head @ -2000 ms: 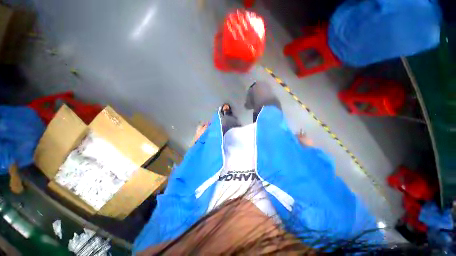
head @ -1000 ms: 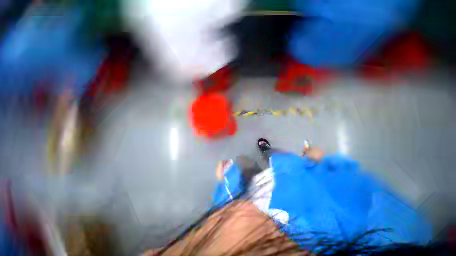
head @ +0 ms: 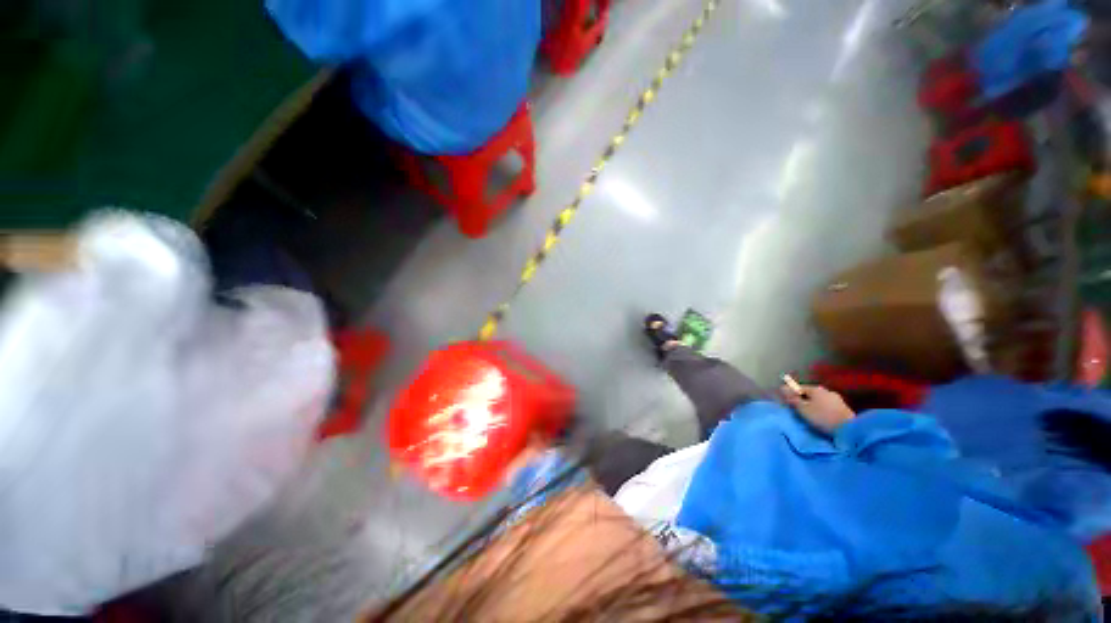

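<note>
My right hand [head: 821, 408] is at the right of my body, at the end of a blue sleeve. Its fingers are closed on a small pale slim item [head: 793, 386], too small to name. My left hand [head: 530, 459] is small, blurred and partly hidden beside a round red plastic stool [head: 451, 420]. It is low, near the stool's right side, and I cannot tell whether it touches the stool. The stool top is shiny and stands just ahead and left of me.
A person in white [head: 146, 414] is at left, and one in blue [head: 445, 73] sits at a green bench [head: 110, 110]. Yellow-and-black tape [head: 573, 207] crosses the grey floor. Cartons [head: 895, 304] and more stools stand at right. A green patch [head: 694, 327] lies by my shoe.
The view has turned and sharpened. The red stool is now larger and nearer. The white-coated person is at left, and cartons show at right. My right hand still holds the pale item.
</note>
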